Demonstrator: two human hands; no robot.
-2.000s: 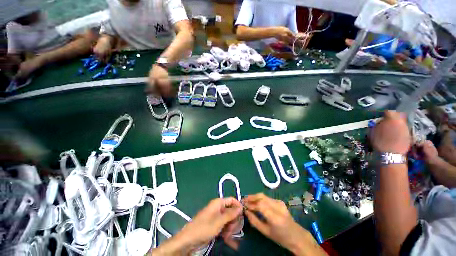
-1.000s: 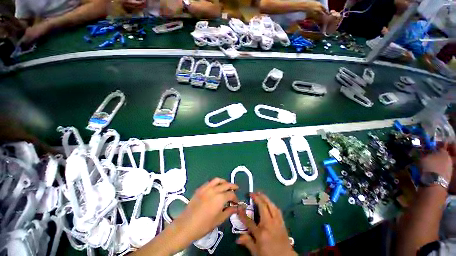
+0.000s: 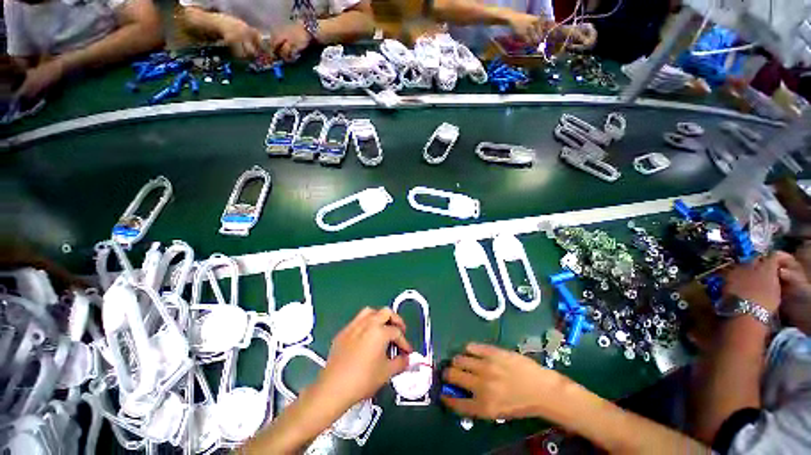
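Note:
A white loop housing (image 3: pixel 412 380) lies on the green worktop in front of me, its loop pointing away and its solid base near me. My left hand (image 3: pixel 366 354) is at the left of the base, thumb and fingertips close together over it; whether they pinch a small part is hidden. My right hand (image 3: pixel 500 382) is just right of the housing, palm down, its fingers curled on a blue cylinder (image 3: pixel 455 391) that shows partly beneath them.
Tangled white housings (image 3: pixel 151 355) pile at left. Two housings (image 3: pixel 480 277) lie ahead. Blue cylinders (image 3: pixel 571 311) and small metal parts (image 3: pixel 636 293) lie at right, beside another worker's arm (image 3: pixel 742 329). Units lie on the conveyor belt (image 3: pixel 293 191) beyond the pale rail (image 3: pixel 356 251); workers sit opposite.
My right hand has moved off the housing's base to the right and now has a blue cylinder under its fingers. My left hand stays at the base. The view has shifted.

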